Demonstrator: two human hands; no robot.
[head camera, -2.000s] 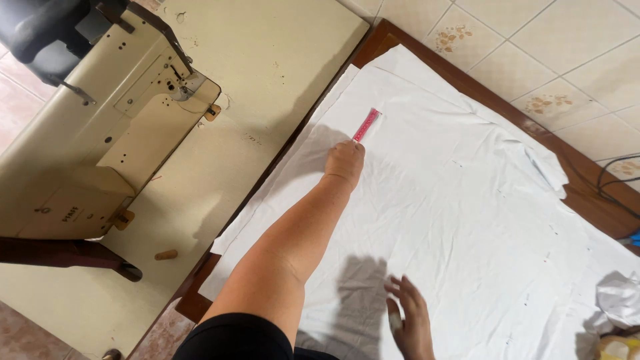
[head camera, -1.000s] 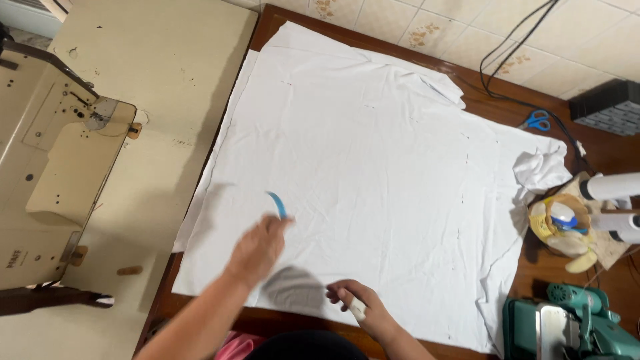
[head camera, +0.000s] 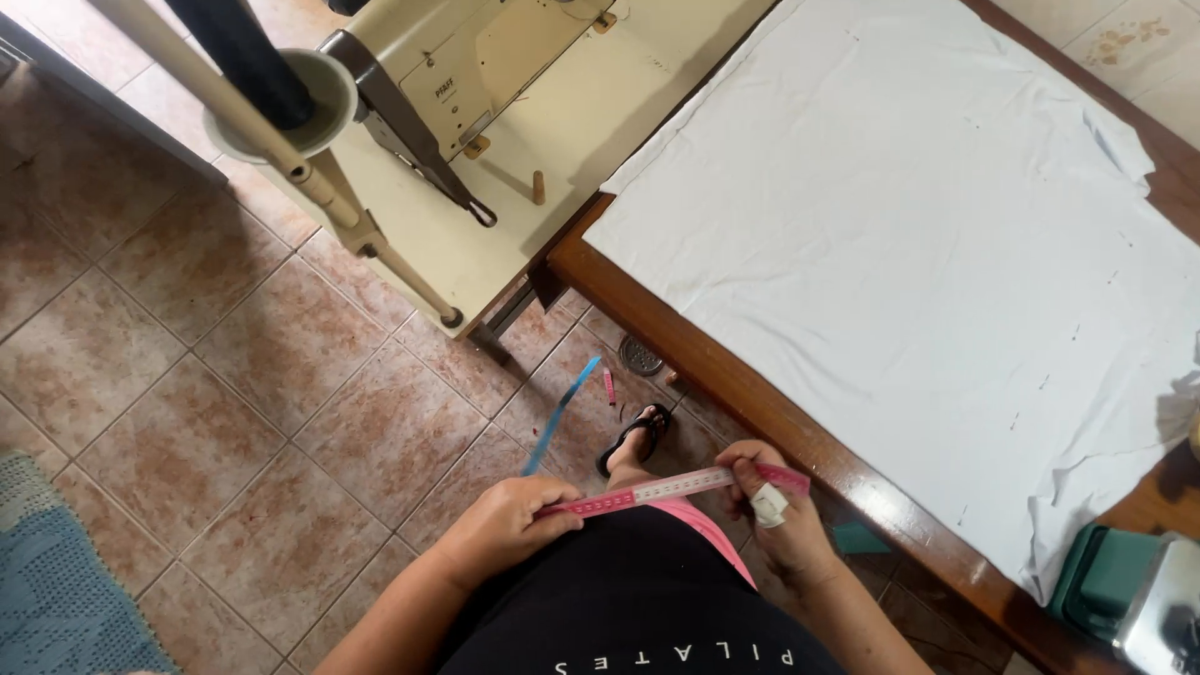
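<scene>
A pink and white measuring tape is stretched between my hands in front of my body. My left hand pinches it at one side, and a blue stretch of tape sticks out above that hand. My right hand grips the other side near a pink end; a white wrapping is on one of its fingers. Both hands are off the table, beside its front edge. White fabric lies spread with wrinkles over the wooden table.
A Pfaff sewing machine stands on a cream table with a thread stand. A green and silver appliance sits at the right table corner. My sandalled foot, a floor drain and a blue rug are below.
Both hands have moved off the fabric to in front of my body, and the tape is now held between them. The view has swung toward the floor.
</scene>
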